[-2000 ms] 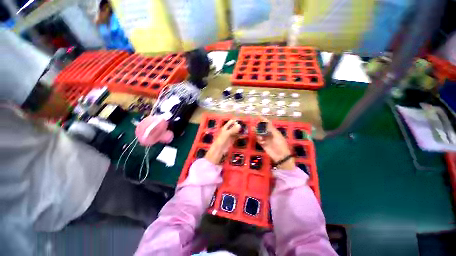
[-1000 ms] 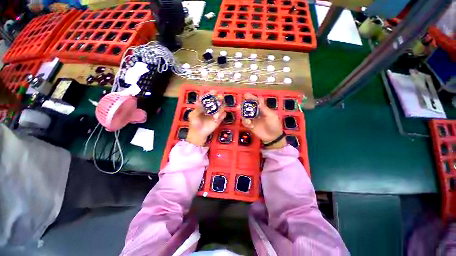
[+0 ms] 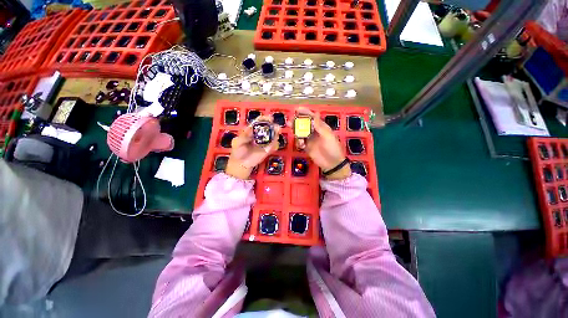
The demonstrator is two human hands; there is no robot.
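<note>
My left hand (image 3: 244, 153) holds a dark watch body (image 3: 262, 133) whose display shows a pale pattern. My right hand (image 3: 325, 148) holds another watch body (image 3: 302, 127) with a plain yellow lit screen. Both are held side by side, face up, above the rear part of the red working tray (image 3: 289, 207). The tray holds dark watch bodies in many pockets; two in the middle show small red marks. Two pockets below those are empty. My hands and sleeves hide some pockets.
Behind the tray, white charging pucks (image 3: 308, 77) lie in rows on a brown sheet (image 3: 367, 99). A pink fan (image 3: 132, 137) and tangled white cables (image 3: 177, 64) are left. A grey post (image 3: 461, 68) leans at right. More red trays (image 3: 321, 28) stand around. A seated person's grey sleeve is far left.
The watch in my right hand has changed from a patterned display to plain yellow. Both watches were further back two seconds ago and are now raised face up. The view has tilted down.
</note>
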